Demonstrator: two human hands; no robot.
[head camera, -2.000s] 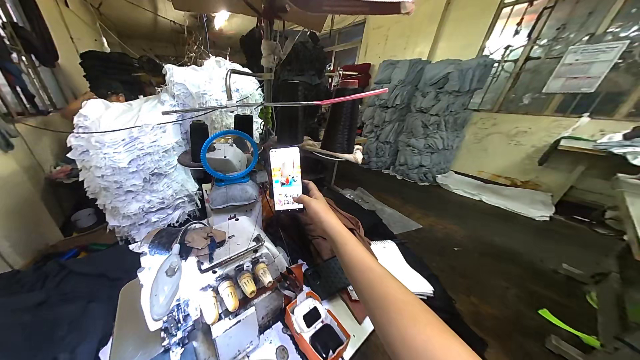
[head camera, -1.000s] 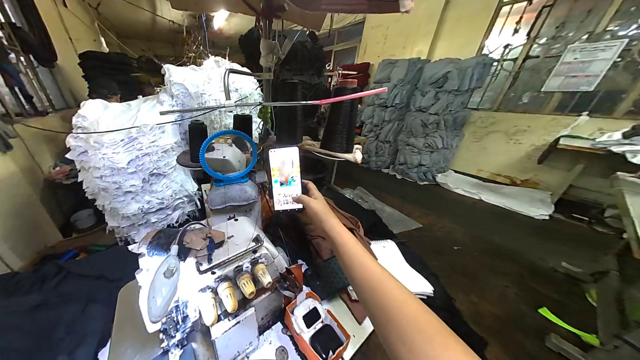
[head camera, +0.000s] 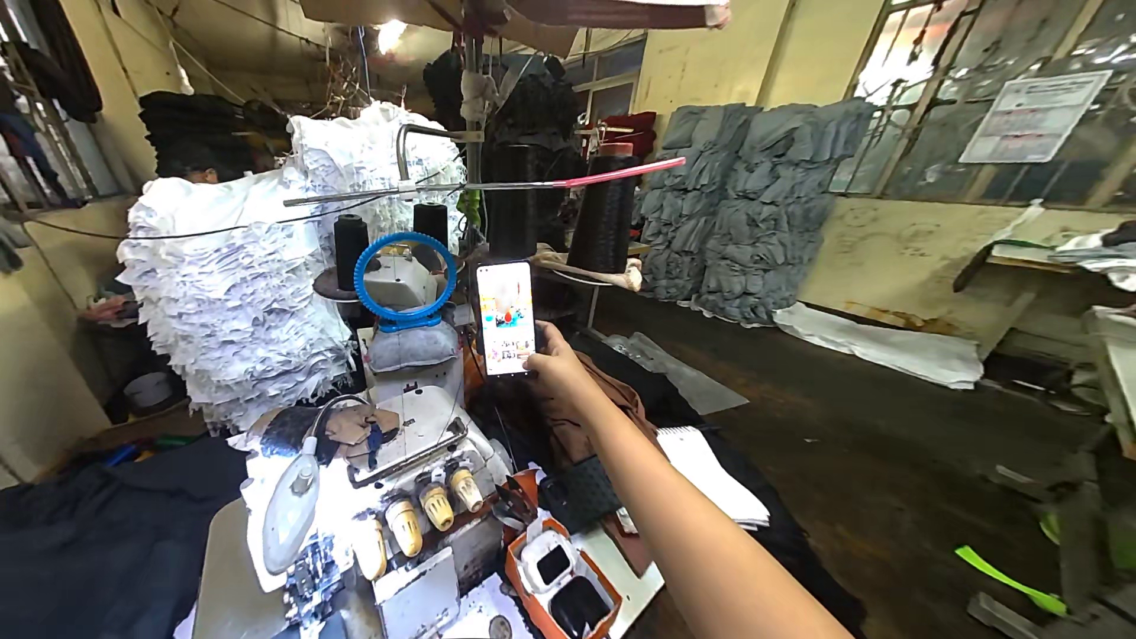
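Observation:
My right hand (head camera: 564, 368) reaches forward from the lower right and holds a smartphone (head camera: 507, 319) upright, its lit screen facing me and the thumb at its lower edge. My left hand is out of view. Left of the phone, a blue-framed round mirror (head camera: 406, 280) stands on a grey cushion (head camera: 414, 346). Below is an overlock sewing machine (head camera: 417, 435) with several cream tension knobs (head camera: 436, 507) and a lit lamp (head camera: 293, 510) at its left. An orange box (head camera: 563, 581) with a white case and a dark item lies near the front, beside a spiral notebook (head camera: 710, 475).
Stacked white fabric (head camera: 226, 293) rises at the left, grey fabric bundles (head camera: 754, 213) at the back. Black thread cones (head camera: 603, 213) and a metal rod (head camera: 426, 188) with a pink end stand above the machine. Black cloth (head camera: 115, 532) lies at the lower left.

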